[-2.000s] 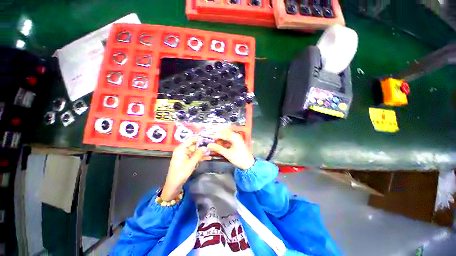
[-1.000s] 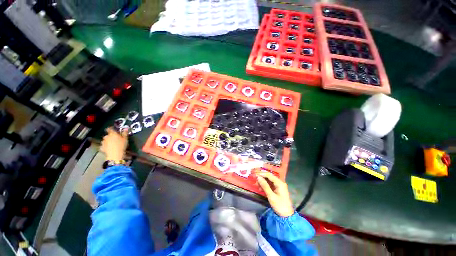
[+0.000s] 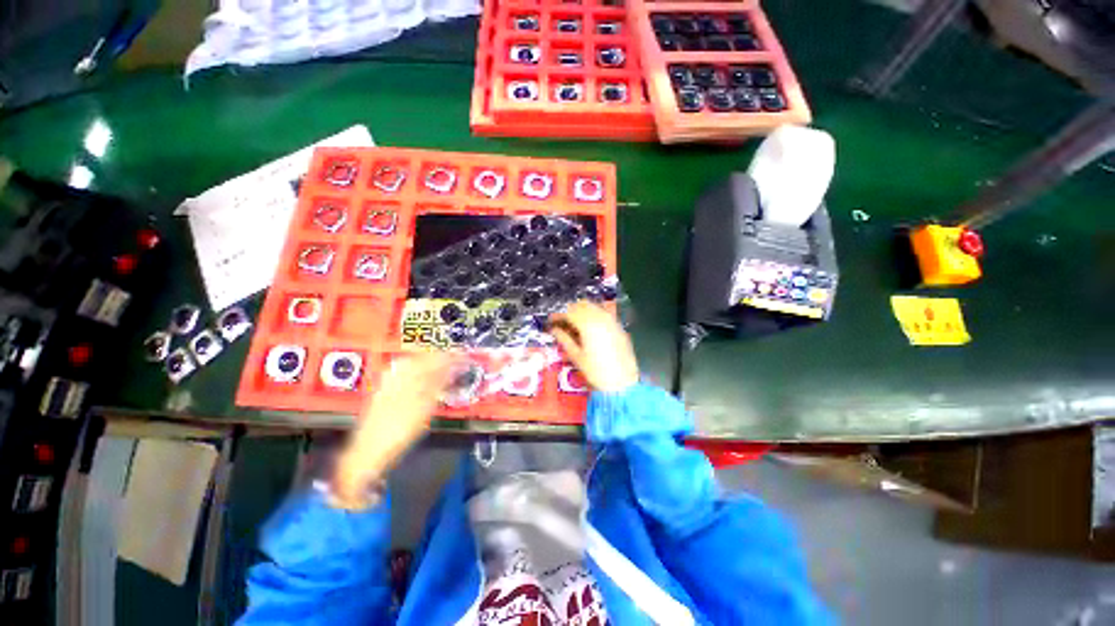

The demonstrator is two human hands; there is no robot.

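Observation:
A red-orange tray [image 3: 272,324] lies at the bench's front edge, silver cases [image 3: 489,184] in its pockets. One left-side pocket [image 3: 358,316] is empty. Black discs [image 3: 501,263] lie under wrinkled clear film in the central recess, over a dark sheet with a yellow patch. My left hand [image 3: 404,404] is blurred over the tray's front row; a silver unit [image 3: 463,382] shows by its fingertips, and I cannot tell if it is held. My right hand [image 3: 596,345] has its fingertips at the film and discs in the recess's front right corner; its grip is unclear.
Loose silver units [image 3: 202,346] and a white paper [image 3: 239,239] lie left of the tray. Stacked trays [image 3: 563,120] stand behind it. A tape dispenser [image 3: 764,251], its cable and an emergency stop box [image 3: 945,254] are on the right. White packing sheet [image 3: 312,27] lies at the back left.
My left hand has moved from the loose units at the left back over the tray's front. My right hand has moved from the front edge to the film. The left-side pocket has lost its silver case.

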